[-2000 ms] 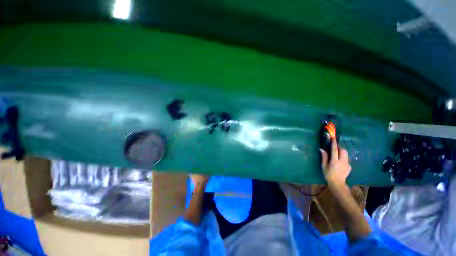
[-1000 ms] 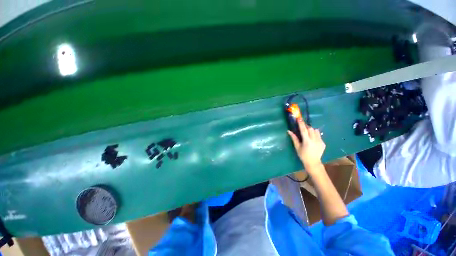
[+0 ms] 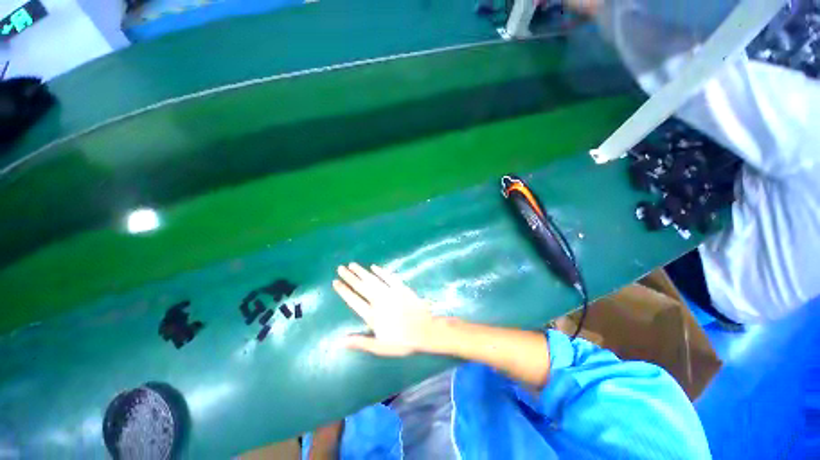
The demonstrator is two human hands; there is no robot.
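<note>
My right hand (image 3: 391,313) is over the green bench (image 3: 467,287), palm down with fingers spread, holding nothing. The electric screwdriver (image 3: 544,235) lies on the bench to its right, orange-marked end toward the back, its cord running over the front edge. A loose group of small black parts (image 3: 270,304) lies left of my fingertips, and another small black pile (image 3: 182,324) is further left. A round dish with grey grains (image 3: 139,429) stands at the front left. My left wrist (image 3: 325,440) shows at the bottom edge; the bench hides the fingers.
A large heap of black parts (image 3: 685,180) is at the right, beside a person in a white sleeve (image 3: 764,269). A pale bar (image 3: 670,94) slants above the bench. An open brown carton (image 3: 661,328) is below the bench edge. A dark heap (image 3: 22,106) is at the far left.
My right hand has let go of the screwdriver and moved left across the bench toward the small black parts. The screwdriver now lies alone. The view has turned.
</note>
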